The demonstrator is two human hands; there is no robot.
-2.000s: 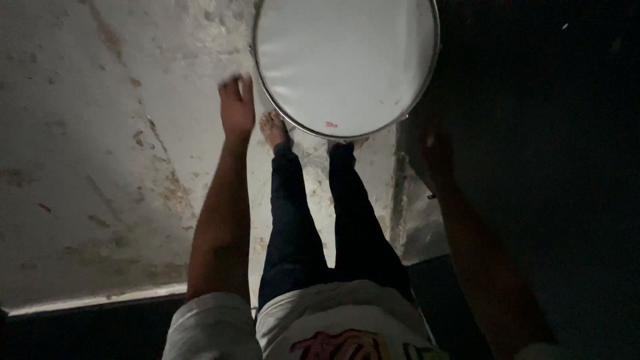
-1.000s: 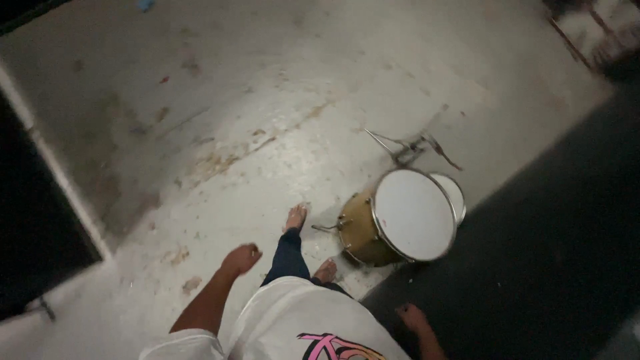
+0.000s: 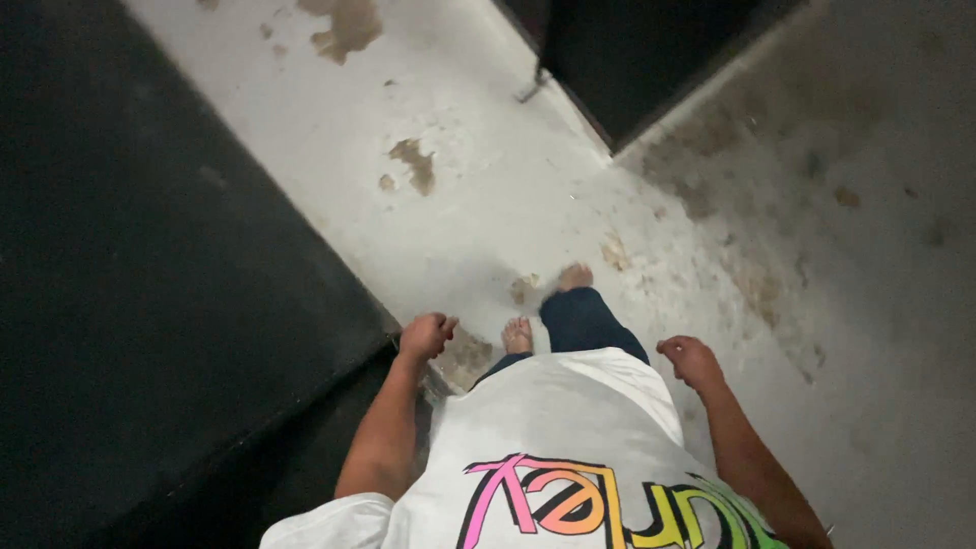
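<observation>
My left hand (image 3: 428, 336) hangs beside my body with its fingers loosely curled and nothing seen in it; it is nearest to the edge of a large dark surface. On the other side, my right hand (image 3: 688, 361) is held away from my hip over the pale floor, its fingers partly bent and no object in them. Between the hands are my bare feet, one foot (image 3: 575, 277) ahead of the other foot (image 3: 518, 335), below dark trousers and a white T-shirt (image 3: 564, 404) with a colourful print.
A large black surface (image 3: 168, 252) fills the left side. The worn pale floor (image 3: 465, 221) has brown patches. At the top stands a dark block or opening (image 3: 640, 61) with a pale edge, its corner pointing toward me, and a small metal piece (image 3: 529, 90) at its side.
The view has turned a lot. The drum and the metal stand seen one second ago are out of view. Both hands have stayed beside my body, and my feet have stepped.
</observation>
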